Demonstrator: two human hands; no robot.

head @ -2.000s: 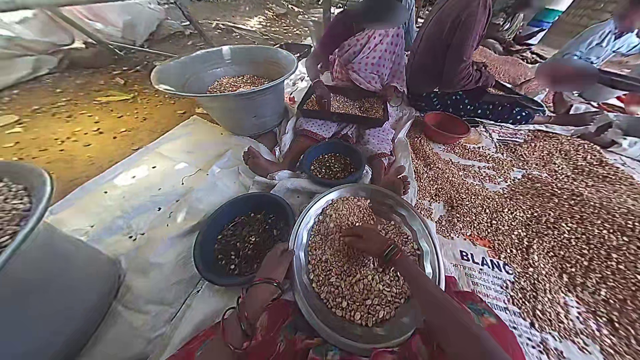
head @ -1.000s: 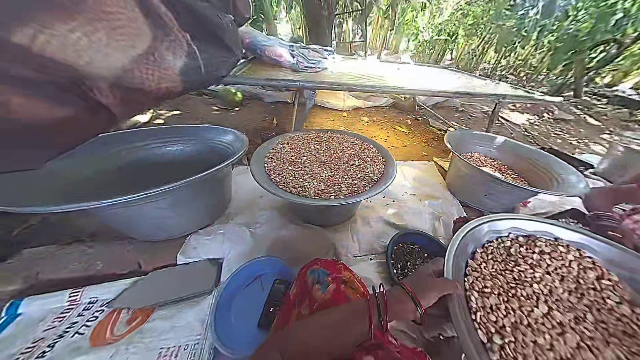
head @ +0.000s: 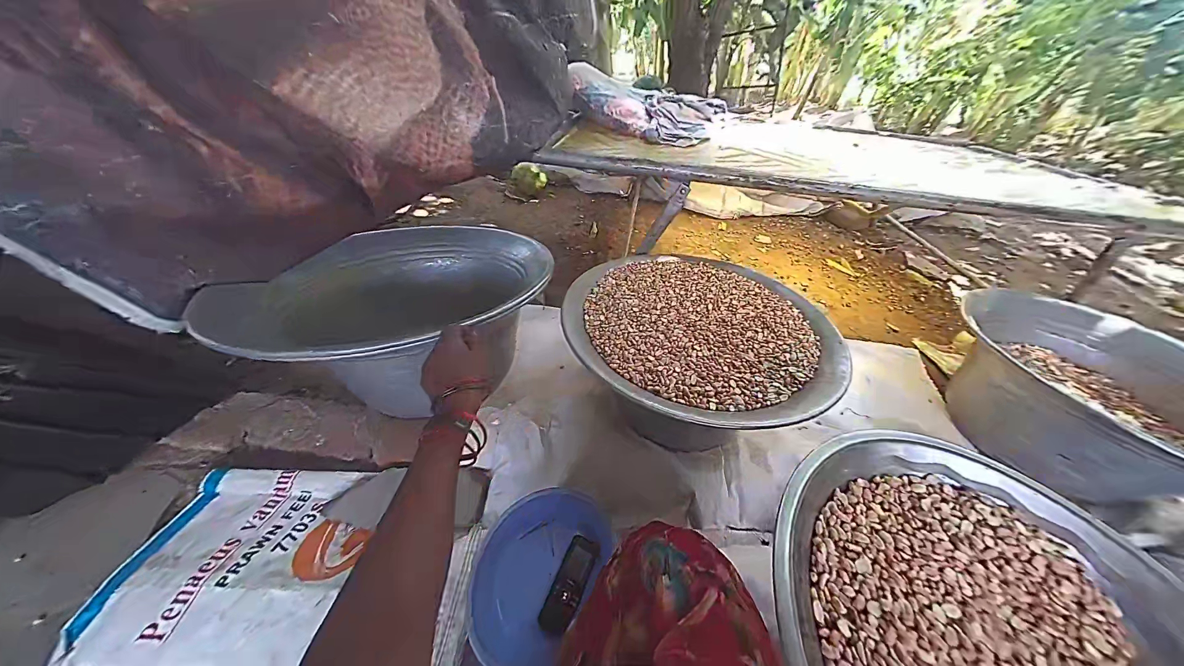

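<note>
My left hand (head: pixel 462 365), with bangles at the wrist, grips the near rim of a wide metal basin (head: pixel 407 356), whose visible inside shows no nuts. To its right stands a metal basin (head: pixel 708 416) heaped with shelled nuts or beans (head: pixel 698 333). At the lower right, a shallow steel bowl (head: pixel 795 555) holds more pale and reddish kernels (head: pixel 953 573). My right hand is out of view. Beside my red-clothed knee (head: pixel 671 601) lies a blue plastic basin (head: pixel 490 573) with a dark mobile phone (head: pixel 569 583) in it.
A deep metal tub (head: pixel 1008 416) with some kernels stands at the right. A printed woven sack (head: pixel 231 564) lies at the lower left, beside bricks (head: pixel 296 427). Behind is a low raised platform (head: pixel 832 162) with a bundle (head: pixel 647 106). A dark sheet (head: pixel 277 120) hangs at the upper left.
My left hand has moved left from beside the steel bowl to the empty basin's rim. My right hand, among the kernels two seconds ago, is out of view. The view has swung far left.
</note>
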